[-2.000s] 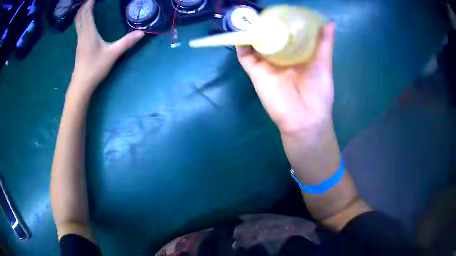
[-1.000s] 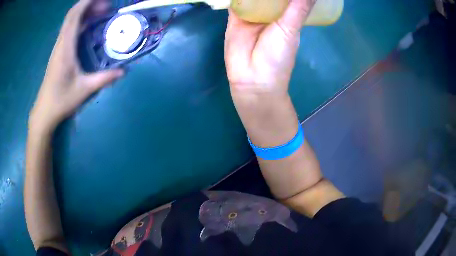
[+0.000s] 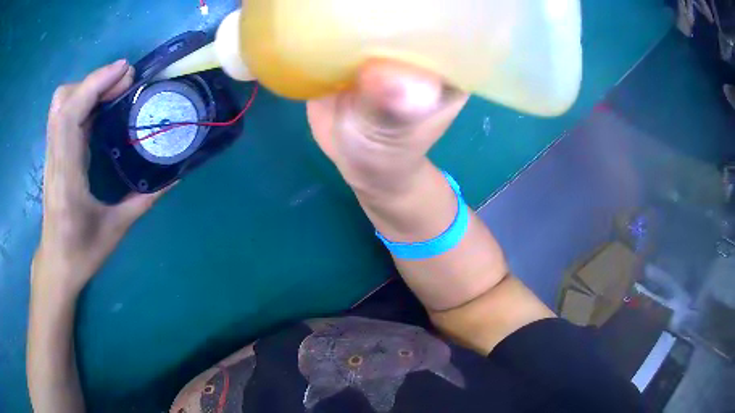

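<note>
A speaker unit (image 3: 168, 133) with a round silver magnet lies in a black plastic housing (image 3: 134, 167) at the upper left. A thin red wire crosses the magnet. My left hand (image 3: 76, 173) grips the housing from its left side, with fingers at its upper left and lower edges. My right hand (image 3: 395, 121) holds a large translucent yellow glue bottle (image 3: 419, 40), tipped sideways and cut off by the top edge. Its pale nozzle (image 3: 189, 63) points left, with its tip at the upper edge of the magnet. Whether glue comes out cannot be told.
The green tabletop (image 3: 242, 250) has its edge running diagonally at the right. Beyond it are a cardboard piece (image 3: 608, 278) and blurred items. A small white wire connector (image 3: 204, 9) shows at the top edge. Dark objects (image 3: 705, 20) are at the upper right.
The view has shifted from the row of speakers. My left hand has taken hold of one housing, now seen lower and larger. The bottle has tilted, its nozzle now pointing down-left to the magnet's edge.
</note>
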